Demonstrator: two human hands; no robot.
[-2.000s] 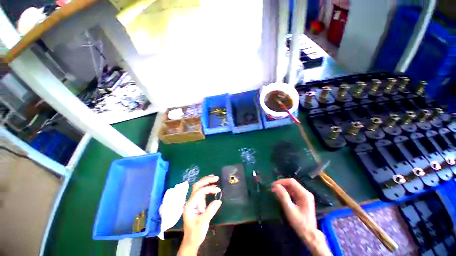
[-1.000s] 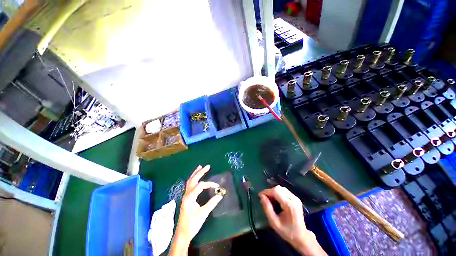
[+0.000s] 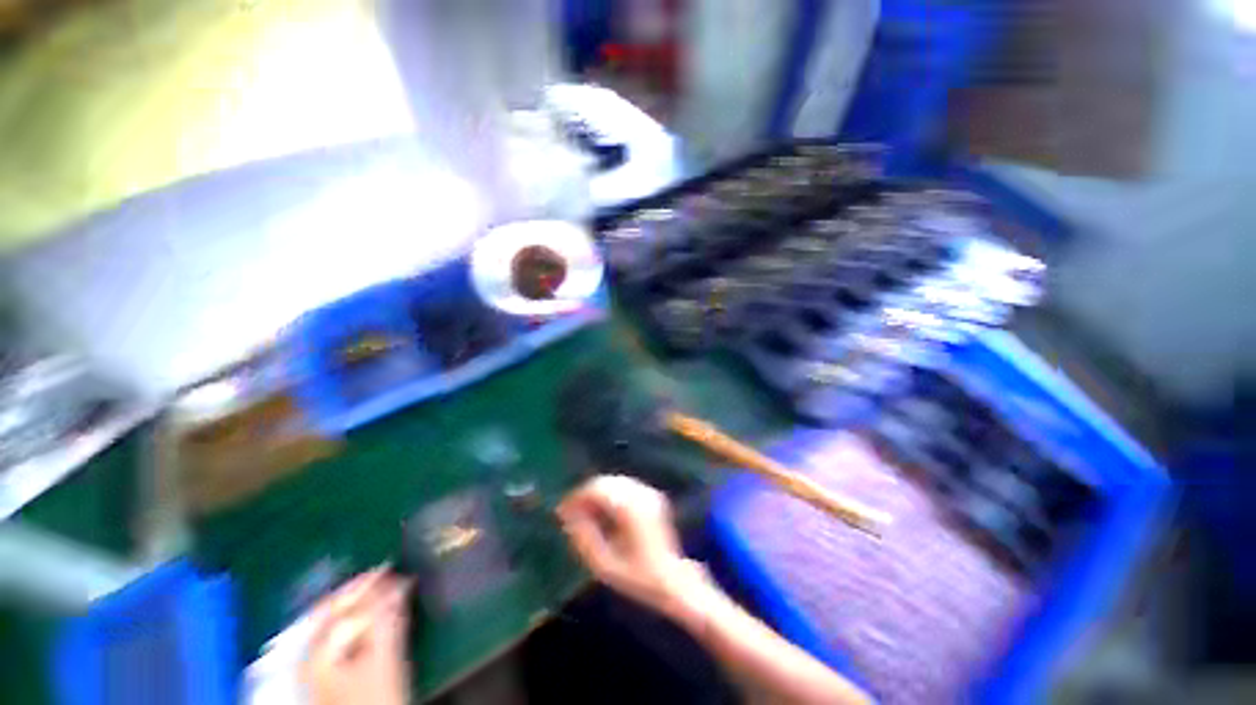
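The whole view is blurred. The flat grey steel block [image 3: 479,576] lies on the green mat in front of me, with a small brass part [image 3: 456,539] on top. My left hand [image 3: 361,640] is left of the block, partly cut off by the bottom edge; whether it holds anything cannot be told. My right hand [image 3: 617,534] is right of the block with fingers curled; a small shiny spot shows near its fingertips, but whether it holds anything is unclear.
The hammer's wooden handle [image 3: 771,472] reaches over the blue crate [image 3: 765,606]. Black housings [image 3: 744,262] stand at the back right. The white grease tub [image 3: 492,282] and blue parts bins [image 3: 344,406] stand behind. The blue tray [image 3: 207,620] is bottom left.
The view has swung to the right and blurred. My left hand is now left of the block instead of over it. The brass part seen at its fingertips now shows on the block.
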